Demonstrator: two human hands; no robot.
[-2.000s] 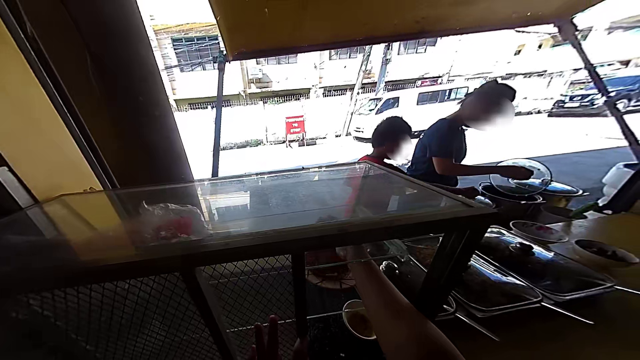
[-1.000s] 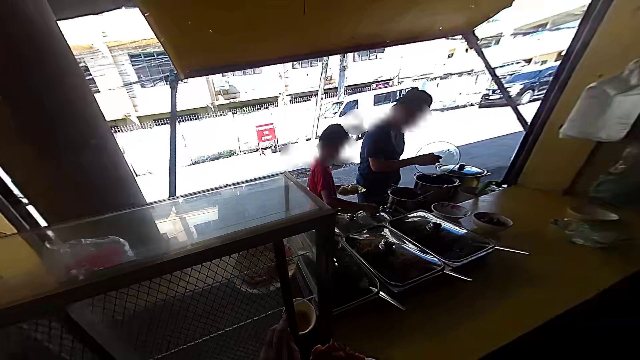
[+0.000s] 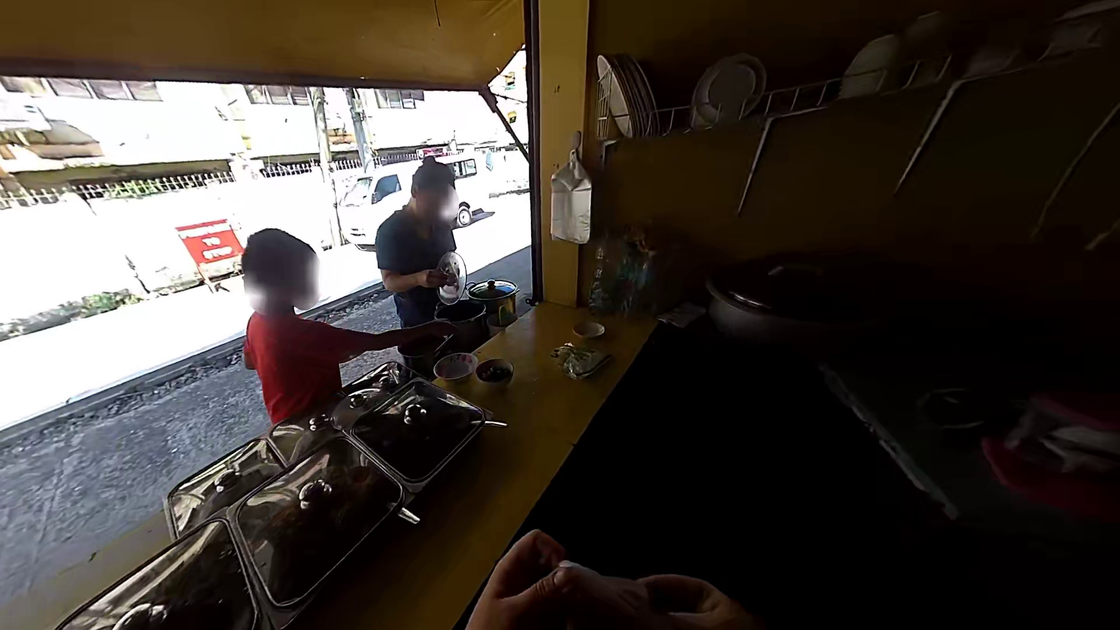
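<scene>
At the bottom edge, right of the yellow counter (image 3: 516, 420), my left hand (image 3: 534, 586) and my right hand (image 3: 687, 604) are close together in shadow. Their fingers are bent around a small pale thing (image 3: 573, 569), perhaps thin plastic; its kind is unclear. The lower parts of both hands are cut off by the frame. To their left stand rectangular food trays with clear lids and round knobs (image 3: 315, 494). Serving handles (image 3: 409, 515) stick out from under some lids.
Beyond the trays stand a person in red (image 3: 293, 367) and a person in dark blue holding a glass lid (image 3: 451, 278) over pots (image 3: 462, 322). Bowls (image 3: 495, 372) and a plastic bag (image 3: 577, 359) are on the counter. A dish rack (image 3: 787, 109) and large lidded pan (image 3: 770, 306) are right.
The view has swung far right, away from the glass display case. My hands are now together at the bottom; earlier one arm reached out over the counter. The person in red now stretches an arm towards the pots.
</scene>
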